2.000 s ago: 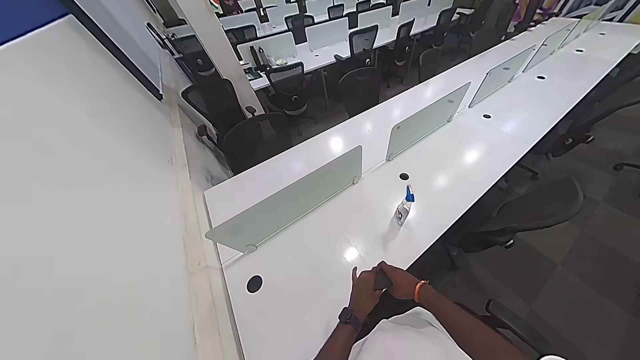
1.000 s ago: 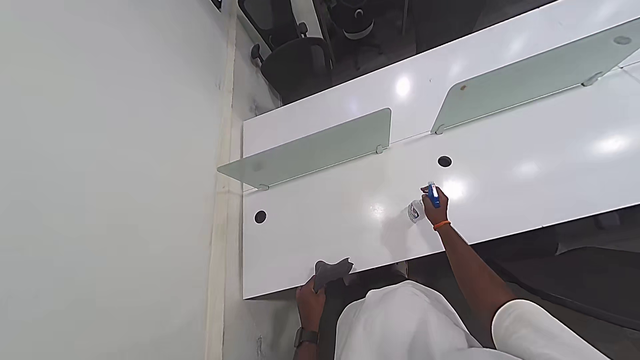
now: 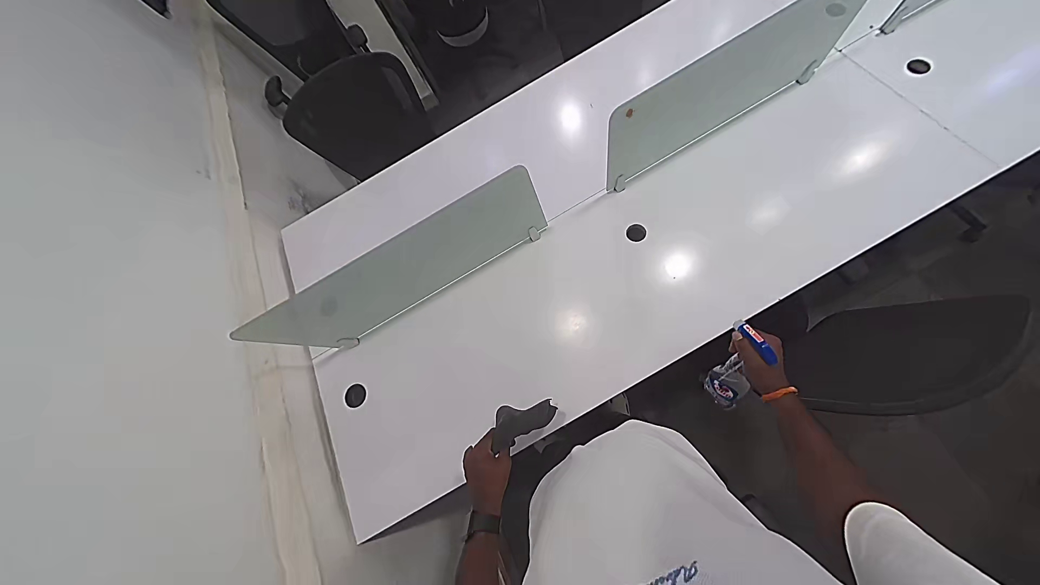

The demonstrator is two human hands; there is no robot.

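A clear spray bottle (image 3: 725, 385) with a blue and white trigger head is gripped by my right hand (image 3: 761, 361), just beyond the desk's front edge and above the dark floor. Its label bears writing. A dark grey cloth (image 3: 522, 422) lies partly on the white desk (image 3: 601, 301), and my left hand (image 3: 487, 471) has hold of its near end at the front edge. Part of the left fingers is hidden by the cloth.
Frosted glass dividers (image 3: 439, 252) (image 3: 723, 97) stand along the desk's middle. Round cable holes (image 3: 636, 232) pierce the desktop. A black chair (image 3: 918, 353) is at the right, another chair (image 3: 349, 106) behind the desk. A white wall (image 3: 122, 325) borders the left.
Two seconds ago the bottle stood on the desk and both hands were together at the cloth. My right hand took the bottle and has moved it off past the desk's front edge.
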